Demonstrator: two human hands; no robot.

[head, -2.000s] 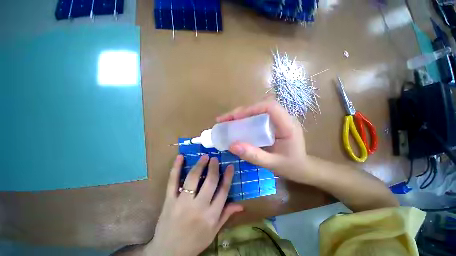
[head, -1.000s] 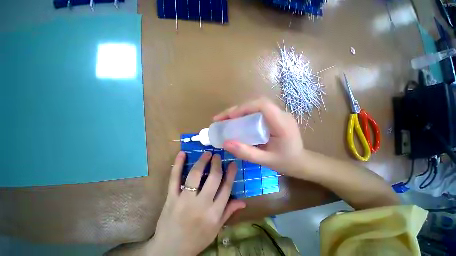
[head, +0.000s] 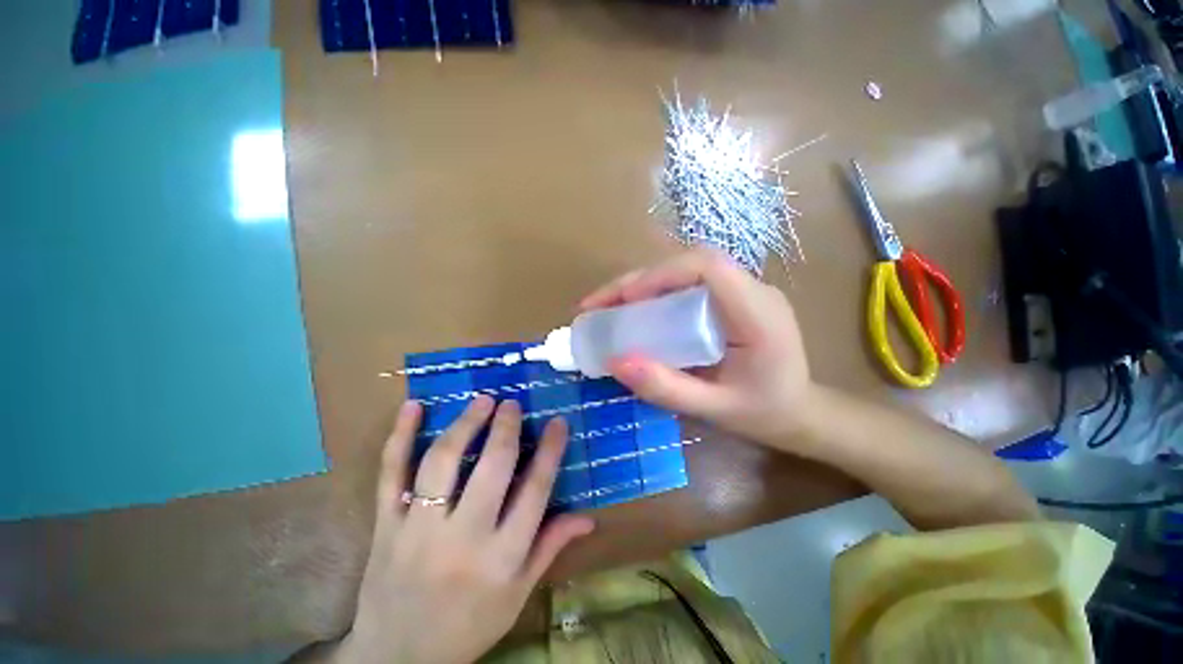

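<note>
A blue solar cell string [head: 616, 457] lies on the brown tabletop in front of me, crossed by silvery lines, with thin ribbon ends sticking out at its left and right edges. My left hand [head: 467, 519], with a ring on one finger, lies on the string with its fingers spread and covers part of it. My right hand [head: 733, 350] holds a translucent white flux bottle [head: 655, 333] on its side. The nozzle points left, at the silvery line near the string's far edge. I cannot tell whether the tip touches it.
A teal sheet [head: 143, 311] lies at left. Blue cells [head: 415, 23] are at the back. A heap of cut ribbon pieces [head: 727, 188] lies beyond my right hand. Scissors [head: 915, 318] with yellow and red handles lie at right, near a black box [head: 1096, 279] with cables.
The bottle nozzle has moved right along the string's far silvery line, away from its left end. My left hand remains on the string. The whole view has shifted.
</note>
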